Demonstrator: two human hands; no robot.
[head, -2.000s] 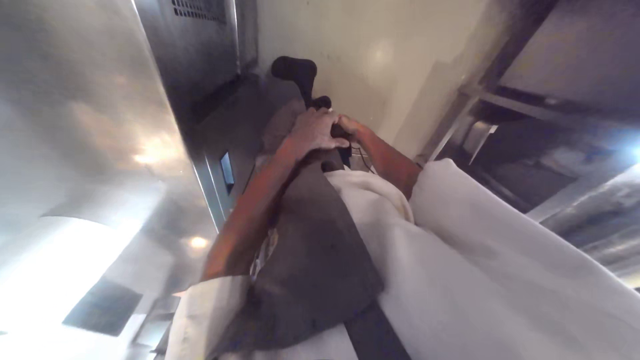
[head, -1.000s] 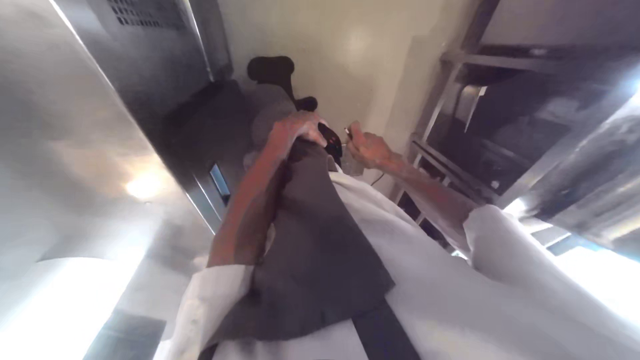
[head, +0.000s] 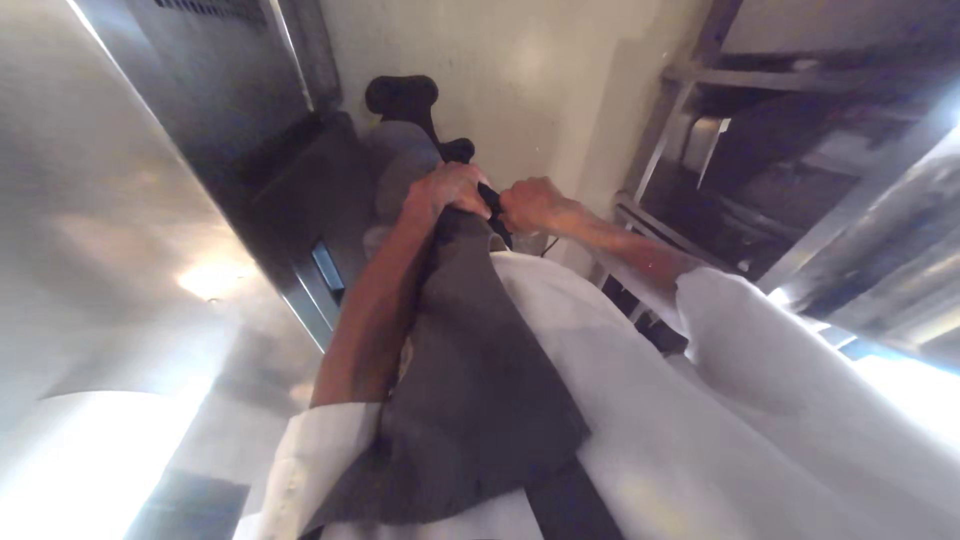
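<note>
A dark grey apron [head: 480, 360] hangs down my front over a white long-sleeved garment [head: 615, 390]. At its waist my left hand [head: 452, 189] lies with its fingers bent over the edge of the cloth; whether it grips the cloth is hard to tell. Just to the right, my right hand [head: 534, 204] is curled into a fist beside a black item [head: 495, 210] at the waist. A thin dark cord [head: 551, 246] shows below that fist. What the fist holds is hidden. Beyond the hands, dark shoes [head: 403, 97] stand on the floor.
A stainless steel counter [head: 112, 225] runs along the left, with a dark appliance front [head: 300, 195] below its edge. A metal rack [head: 750, 79] with shelves stands at the right. Pale floor [head: 517, 75] lies ahead, between them.
My right hand has moved away from my left hand, out to the right; two seconds ago the two were together at the waist. The left hand has stayed at the apron's upper part.
</note>
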